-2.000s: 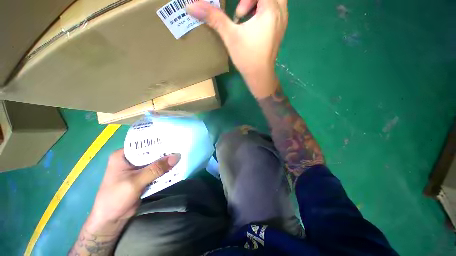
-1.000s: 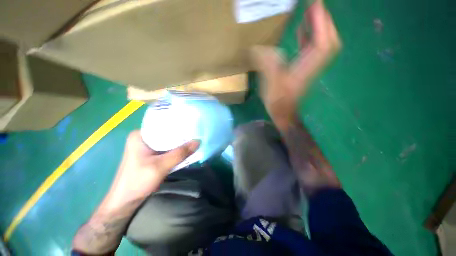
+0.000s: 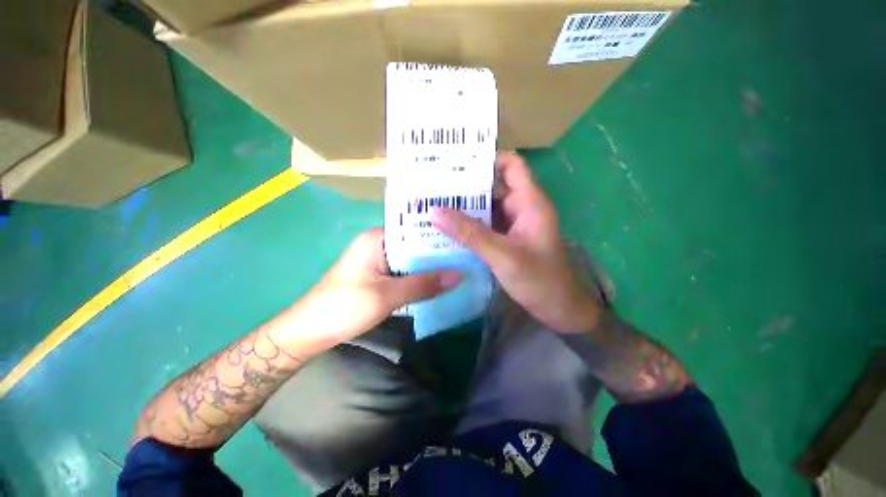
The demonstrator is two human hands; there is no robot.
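A strip of white barcode labels (image 3: 439, 126) on pale blue backing is held upright in front of a brown carton. My left hand (image 3: 364, 291) grips the strip's lower left part, its thumb on the blue backing. My right hand (image 3: 525, 243) is at the strip's right edge, its thumb over the lowest visible label and its other fingers partly behind the strip. The brown carton (image 3: 340, 78) stands at the top of the view. A single barcode label (image 3: 609, 37) is on its side, near the upper right corner.
A smaller carton piece (image 3: 335, 167) shows under the large carton. Another brown carton (image 3: 126, 116) stands at the upper left. A yellow line (image 3: 146, 267) crosses the green floor (image 3: 738, 243). A carton edge (image 3: 855, 447) shows at the lower right. My knees are below my hands.
My right hand has left the label on the carton side and come down to the label strip. My left hand has moved right with the strip, which now stands straighter. The carton appears further right.
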